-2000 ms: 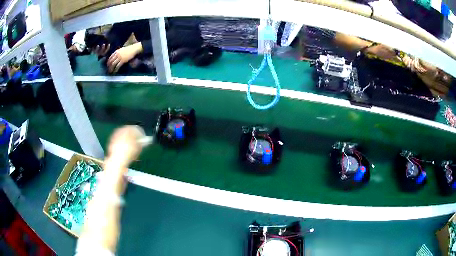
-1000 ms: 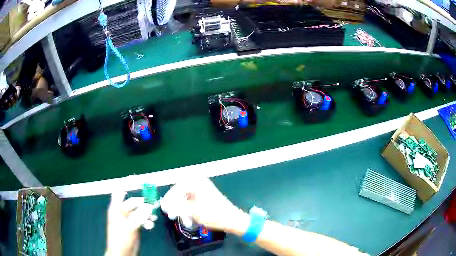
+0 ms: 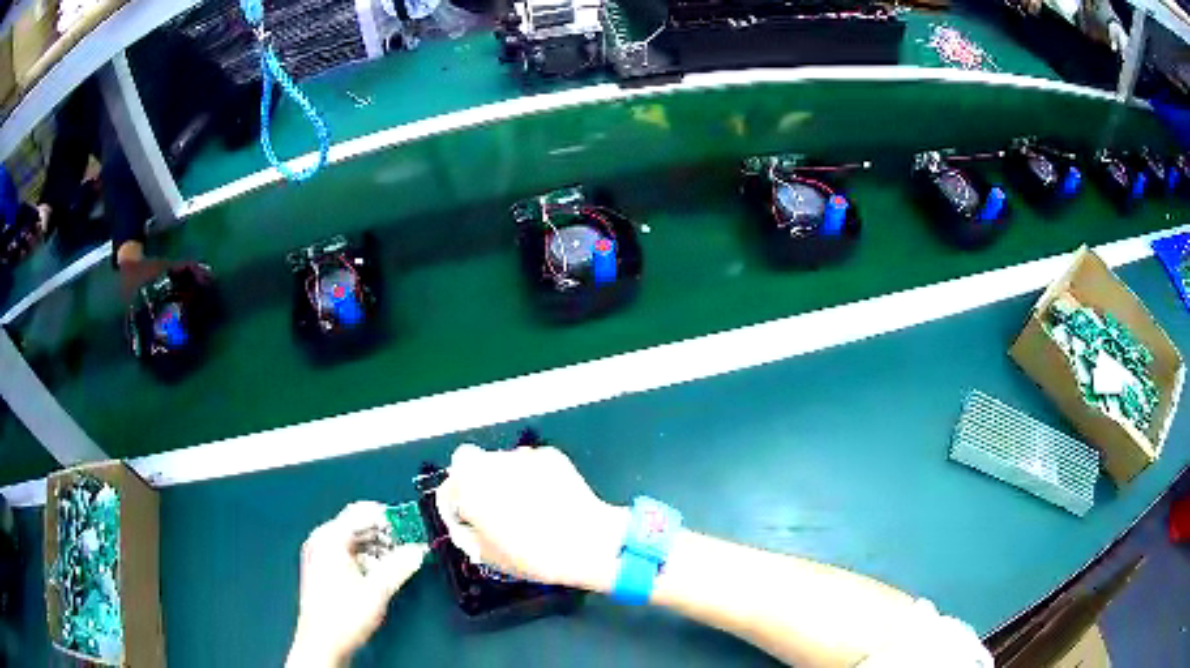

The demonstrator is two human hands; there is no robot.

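Observation:
A black housing lies on the bench in front of me, largely covered by my right hand. My left hand holds a small green circuit board at the housing's left edge. My right hand is over the housing's upper left part, with its fingers pinched together beside the board. A thin red wire shows between the board and my right fingers. What the right fingertips grip is hidden. A blue band is on my right wrist.
A carton of green boards stands at the left, another carton at the right beside a ribbed tray. Behind a white rail, a green conveyor carries several housings with blue cylinders. A person's hand touches the leftmost one.
Both hands have come closer together, and the board has moved down against the housing's left edge. The view has shifted slightly, and another person's hand has appeared at the leftmost conveyor unit.

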